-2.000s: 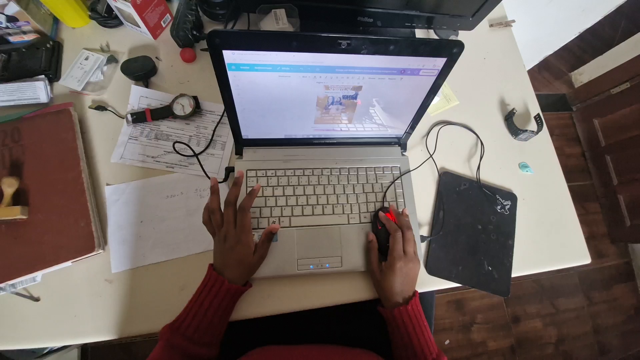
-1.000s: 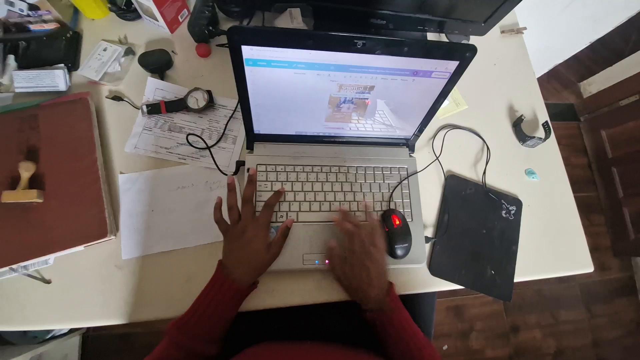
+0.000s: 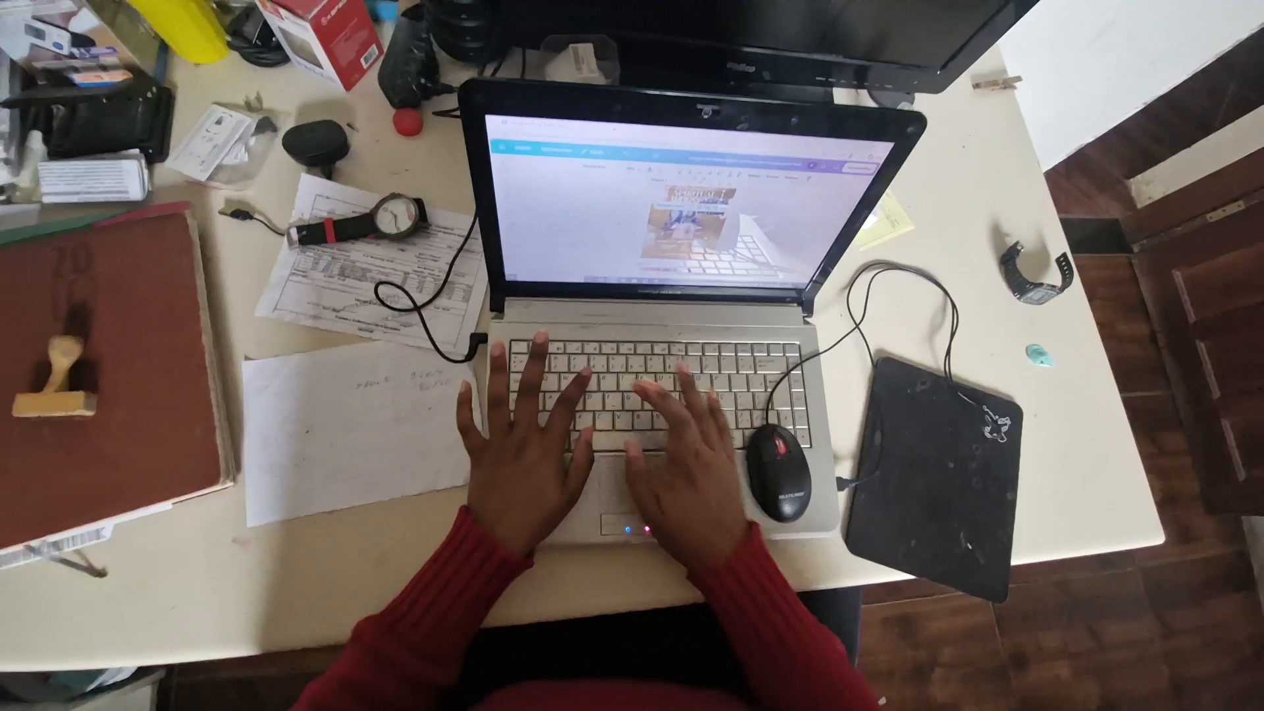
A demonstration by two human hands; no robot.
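An open silver laptop [image 3: 652, 314] stands on the desk, its screen [image 3: 612, 212] lit with a page that bears a picture. My left hand [image 3: 523, 464] rests over the left part of the keyboard [image 3: 632, 390], fingers spread. My right hand [image 3: 691, 469] lies over the keyboard's middle, fingers slightly bent, its thumb by the touchpad [image 3: 612, 494]. Neither hand holds anything. Just right of my right hand, a black wired mouse [image 3: 780, 479] sits on the laptop's palm rest, untouched.
A black mouse pad [image 3: 933, 484] overhangs the desk's front edge at right. Papers [image 3: 355, 434] and a wristwatch [image 3: 397, 215] lie left of the laptop, near a brown folder [image 3: 109, 296] carrying a wooden stamp [image 3: 61, 380]. Behind stands a black monitor [image 3: 790, 39]; another watch [image 3: 1035, 276] lies at right.
My right hand has let go of the mouse and moved left onto the keyboard. The mouse stays on the palm rest. My left hand remains over the keyboard's left part.
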